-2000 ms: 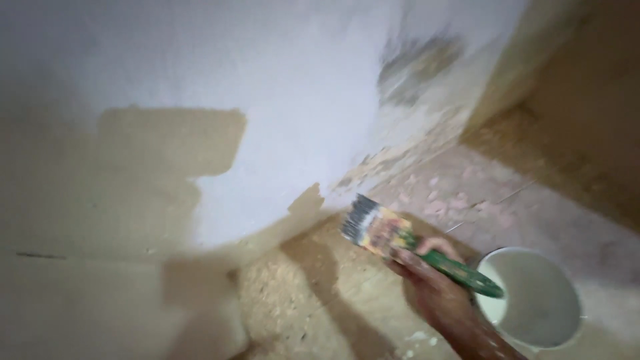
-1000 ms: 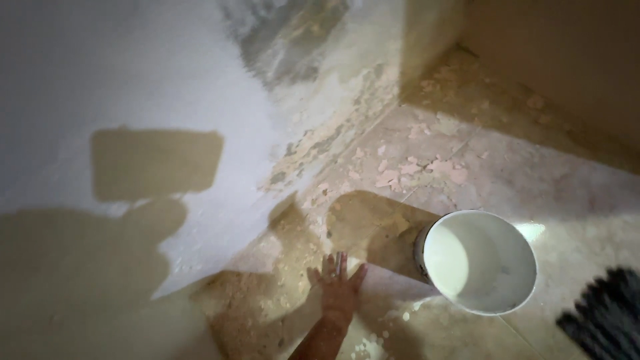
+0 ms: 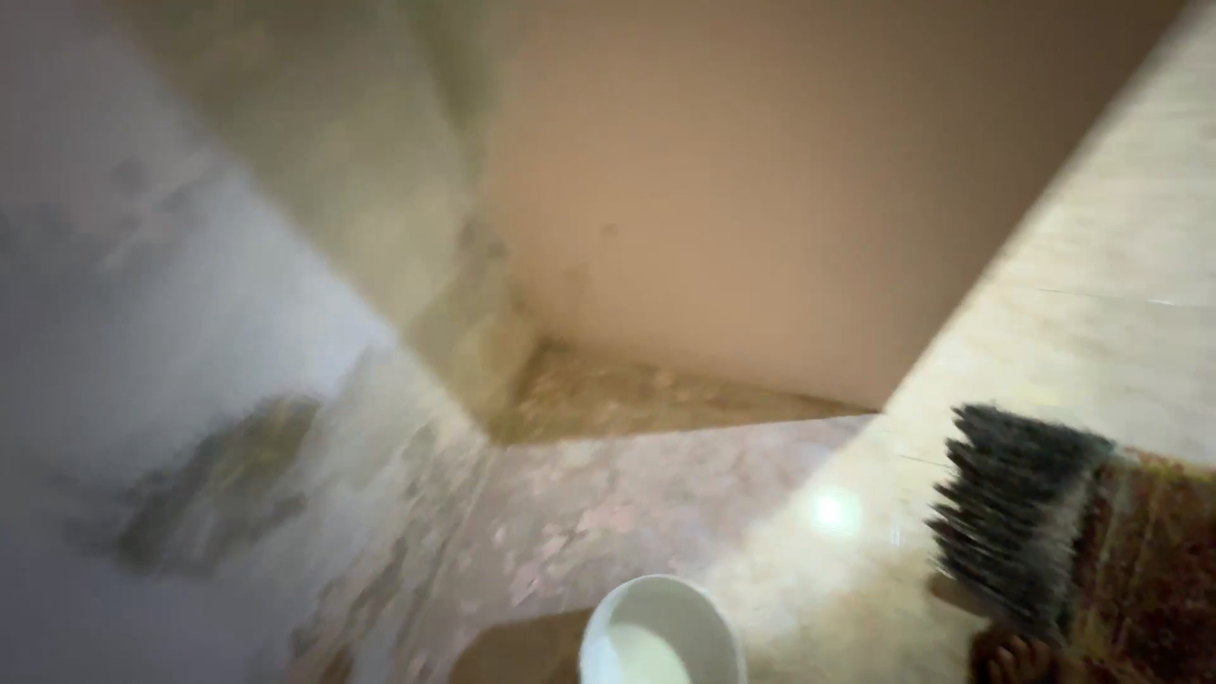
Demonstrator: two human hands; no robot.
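A wide paintbrush with dark, wet-looking bristles reaches in from the right edge, large and close to the camera, its bristles pointing left. Its handle, and whatever hand holds it, lie outside the view. Just under the brush, at the bottom edge, is a small brown shape; I cannot tell whether it is toes or fingertips. A white bucket with pale liquid inside stands on the floor at the bottom centre, left of the brush. My left hand is out of view.
On the left, a white-painted wall bears a dark stained patch. A flat tan surface rises behind the corner. Flaking pinkish floor lies between wall and bucket, and paler floor stretches along the right.
My left hand, earlier spread on the floor by the bucket, has left the view. The brush, in my right hand two seconds ago, now shows large at the right. The view has swung towards the corner.
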